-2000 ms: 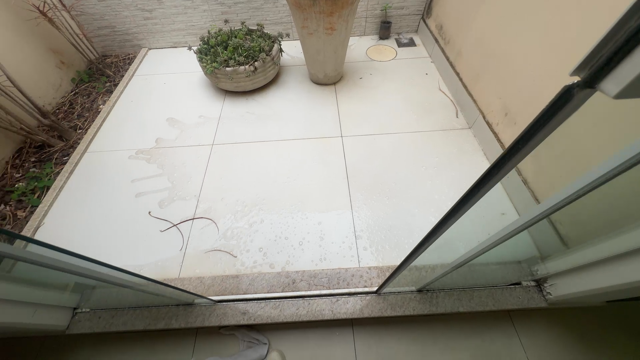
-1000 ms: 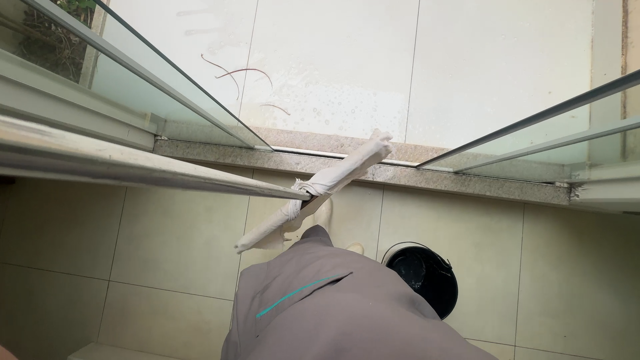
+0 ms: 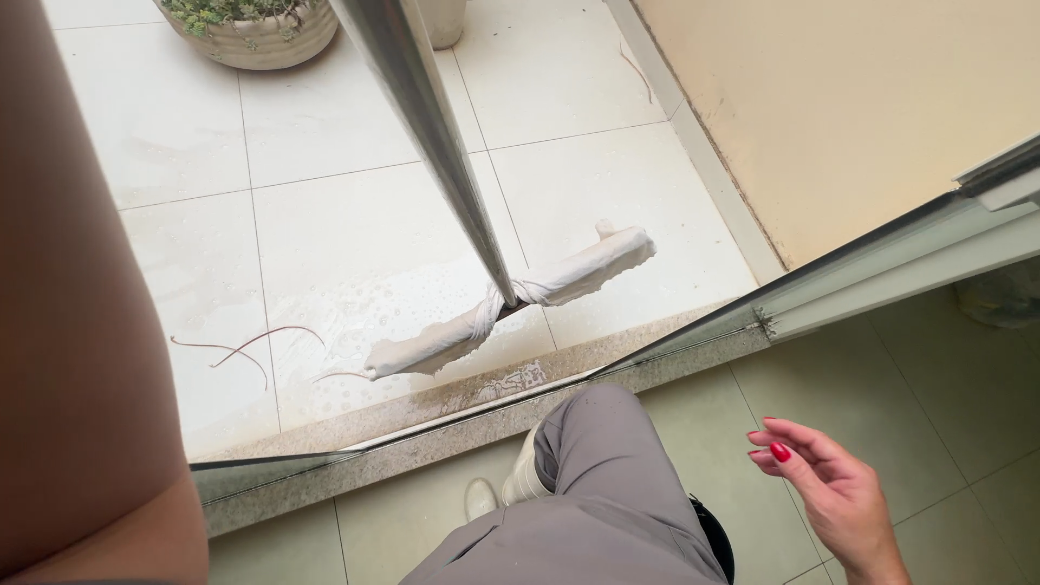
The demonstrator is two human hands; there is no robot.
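A metal pole [image 3: 443, 154] slants down from the top of the view to a squeegee head wrapped in a knotted, wet whitish cloth [image 3: 589, 264], which lies on the white outdoor tiles just past the door sill. My left arm fills the left side, bent and close to the camera; its hand is out of view. At the lower right, my right hand [image 3: 829, 483] is raised over the indoor floor, fingers loosely curled, touching nothing.
A granite sill [image 3: 439, 455] with a metal track crosses between two glass door panels [image 3: 691, 345]. Outside are a round planter [image 3: 268, 41], a tall pot [image 3: 443, 20], thin dry stems [image 3: 268, 333] and a beige wall [image 3: 845, 114]. A black bucket [image 3: 715, 540] shows partly beside my leg.
The cloth-wrapped head has moved from over the indoor side of the sill out onto the white tiles. My left arm and right hand have come into view.
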